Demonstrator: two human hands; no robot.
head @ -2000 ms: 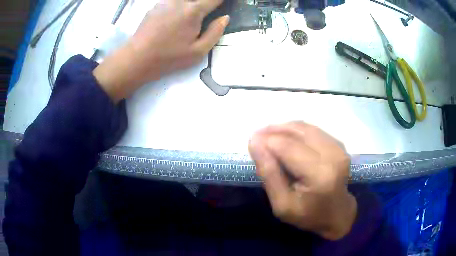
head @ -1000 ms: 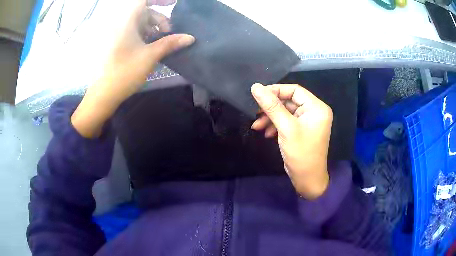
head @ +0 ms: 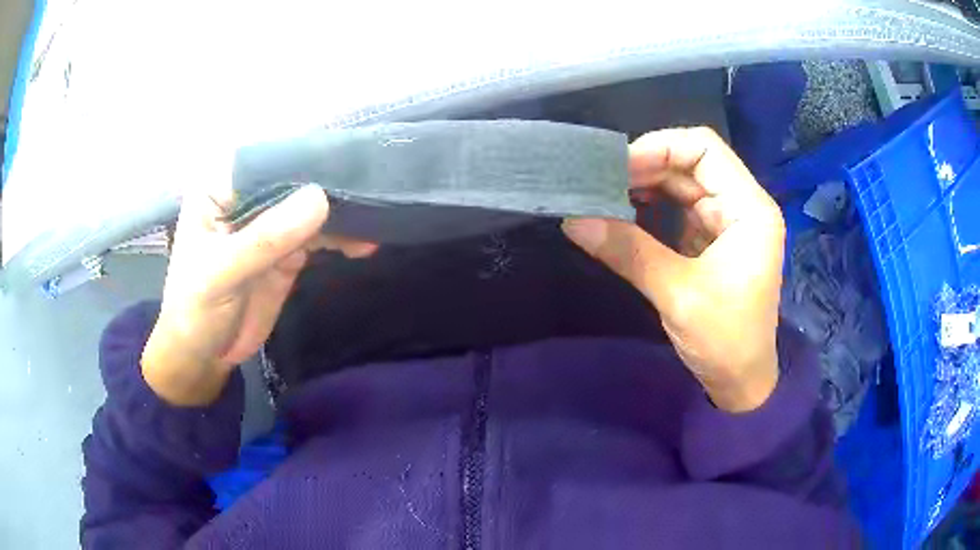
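A dark grey cuff piece [head: 462,167] is held up over the lap, just in front of the table edge. It is a long folded band with fine ribs on its outer face, and its lower edge is slightly parted at the left. My left hand [head: 253,274] grips its left end, with the thumb at the lower edge. My right hand [head: 704,242] grips its right end between thumb and fingers. Some fingertips of both hands are hidden by the fabric.
The white table [head: 193,64] has a curved front edge with a measuring tape [head: 473,95] along it. A blue plastic crate [head: 913,279] stands at the right below the table, with dark pieces [head: 827,312] beside it. The sewing machine is out of view.
The cuff piece went from a slanted flat piece over the table edge to a level folded band over the lap. Both hands now hold its two ends. The view has tilted down from the machine.
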